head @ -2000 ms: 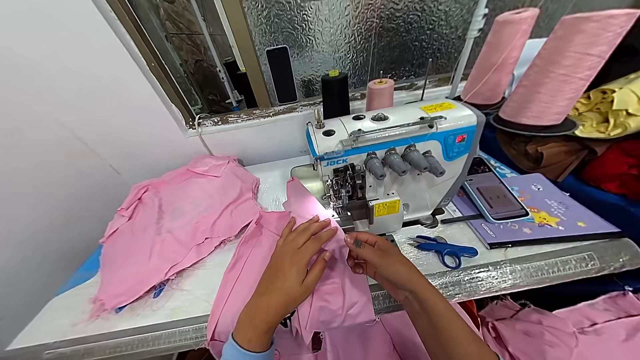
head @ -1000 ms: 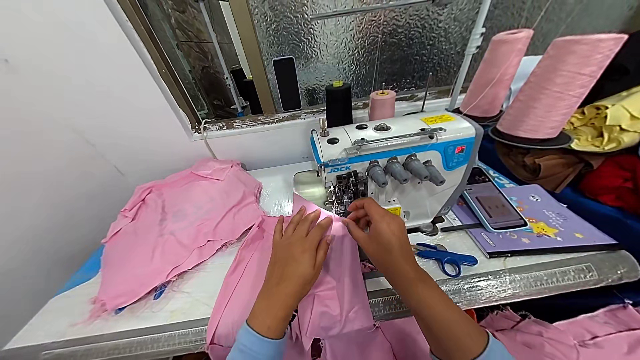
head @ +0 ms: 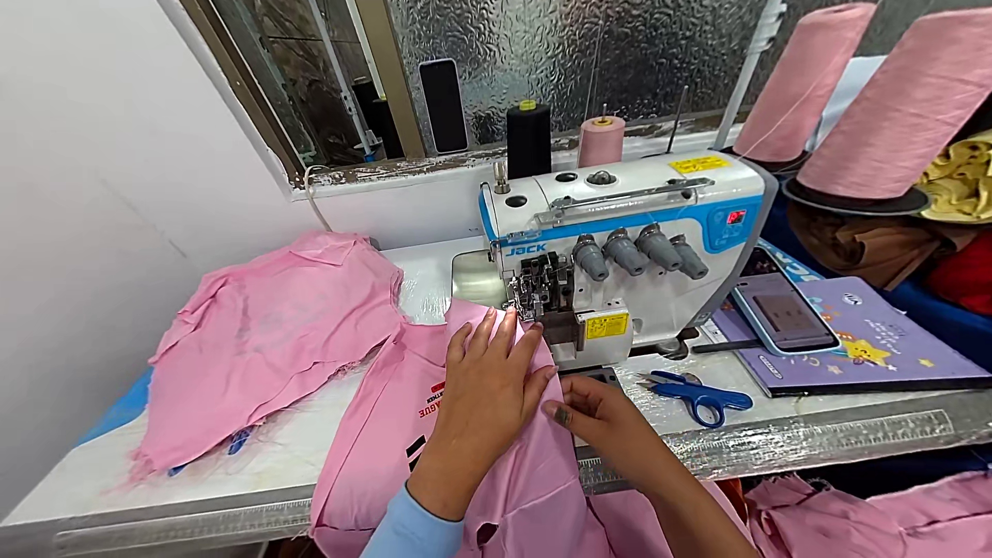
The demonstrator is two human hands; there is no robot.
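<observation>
Pink fabric (head: 387, 434) with printed marks lies over the table edge, its upper end at the presser foot of a white and blue Jack overlock sewing machine (head: 635, 201). My left hand (head: 488, 387) rests flat on this fabric, fingers pointing at the presser foot. Just to its right, my right hand (head: 601, 418) pinches the fabric's right edge between thumb and fingers, below the machine's front cover. Blue-handled thread snips (head: 701, 395) lie on the table to the right of my right hand.
Another pink fabric piece (head: 271, 341) lies at the left. A phone (head: 783, 310) rests on a purple book (head: 876, 341) at the right. Large pink thread cones (head: 891, 108) stand behind. A second phone (head: 443, 105) leans on the window. More pink fabric (head: 876, 511) is at the lower right.
My right hand has moved from beside the presser foot down to the fabric's right edge. My left hand stays flat on the fabric.
</observation>
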